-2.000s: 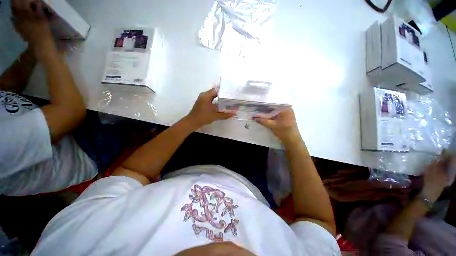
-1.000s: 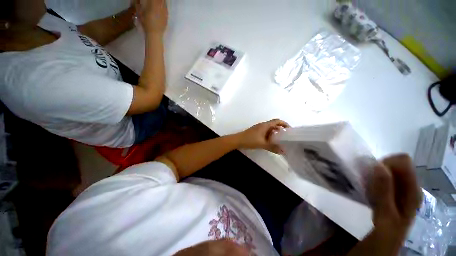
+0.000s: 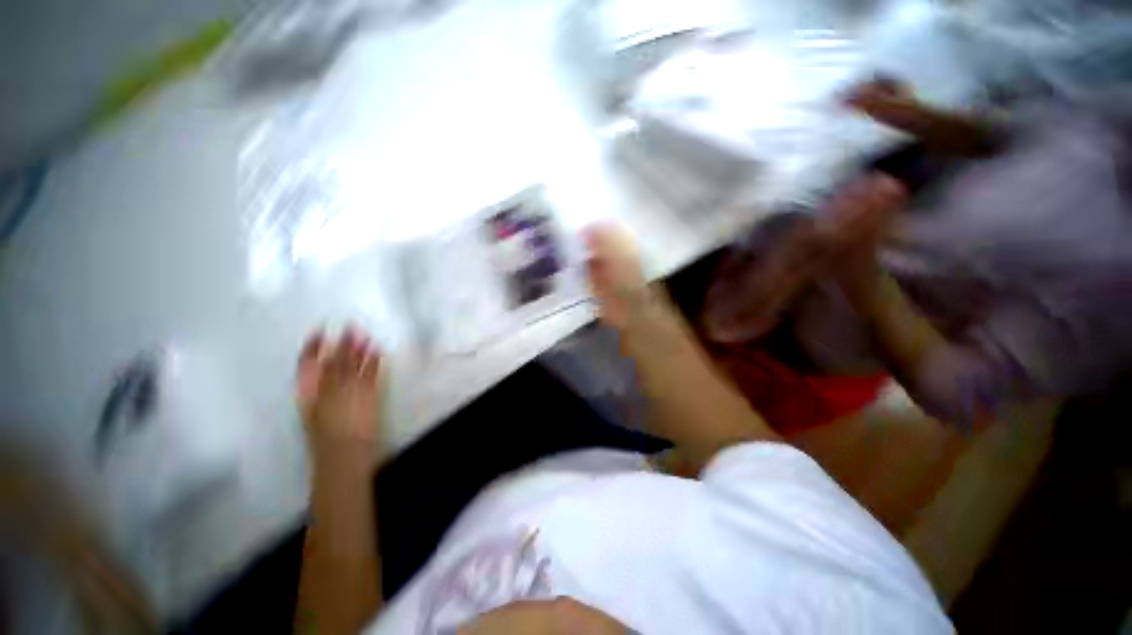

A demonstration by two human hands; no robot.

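Observation:
The frame is badly blurred. A white retail carton [image 3: 457, 292] with a dark purple-pink picture lies at the table edge in front of me. My right hand [image 3: 617, 275] is at the carton's right end; its grip is too blurred to make out. My left hand [image 3: 339, 378] is over the table to the left of the carton, apart from it, with fingers a little spread and nothing seen in it.
Another white carton [image 3: 186, 434] is at left, beside a blurred arm [image 3: 68, 546]. Crinkled clear plastic [image 3: 288, 205] lies beyond my left hand. A grey block-like shape [image 3: 683, 180] and shiny plastic [image 3: 795, 93] are at right, near another person's hands [image 3: 857, 223].
The view has swung strongly to the right. The carton that was raised between my hands now appears low at the table edge, and my left hand is off it.

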